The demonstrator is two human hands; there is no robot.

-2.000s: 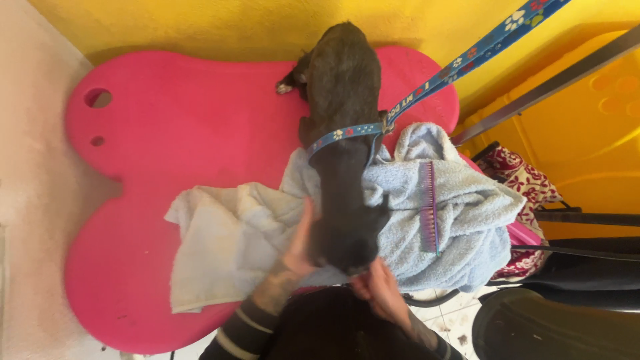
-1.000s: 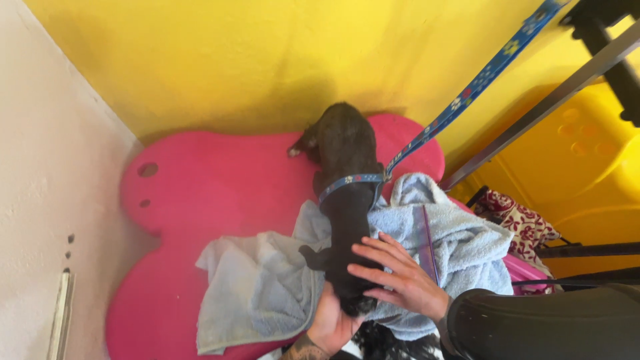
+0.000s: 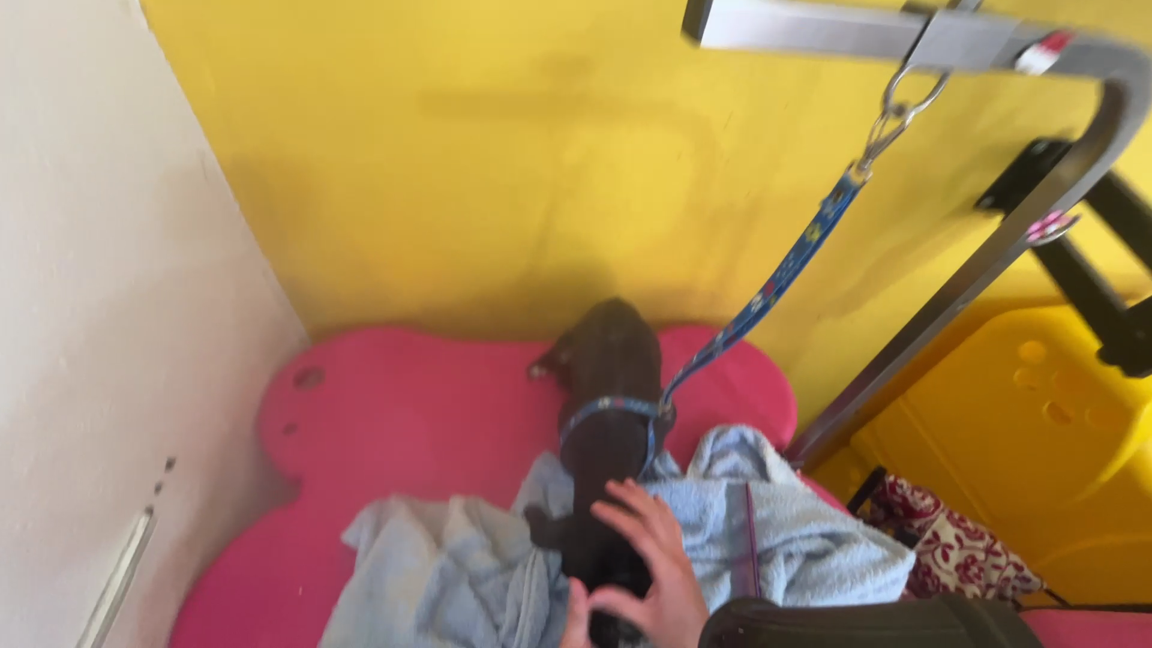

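Note:
A small dark dog [image 3: 612, 360] lies or crouches on a pink bone-shaped table [image 3: 387, 432], its head toward me at the bottom edge. A blue patterned harness strap [image 3: 612, 405] runs round its body. My right hand [image 3: 652, 558] rests at its head and neck, fingers spread and curved around it. Only a finger or thumb of my left hand [image 3: 576, 616] shows, close to the dog's muzzle; what it grips cannot be told. Light blue towels [image 3: 450, 567] lie rumpled around the dog, and a comb-like purple strip [image 3: 750, 540] lies on the right one [image 3: 801, 531].
A blue leash [image 3: 774, 288] runs from the harness to a metal grooming arm [image 3: 810, 31]. Yellow and white walls stand behind and left. At right are a yellow plastic panel [image 3: 1017, 432], patterned cloth [image 3: 954, 540], black brackets [image 3: 1098, 270] and a dark cylindrical object [image 3: 864, 621].
The view has tilted up, bringing the grooming arm in. My right hand has moved from beside the dog's muzzle onto its head and neck. My left hand is now mostly out of frame.

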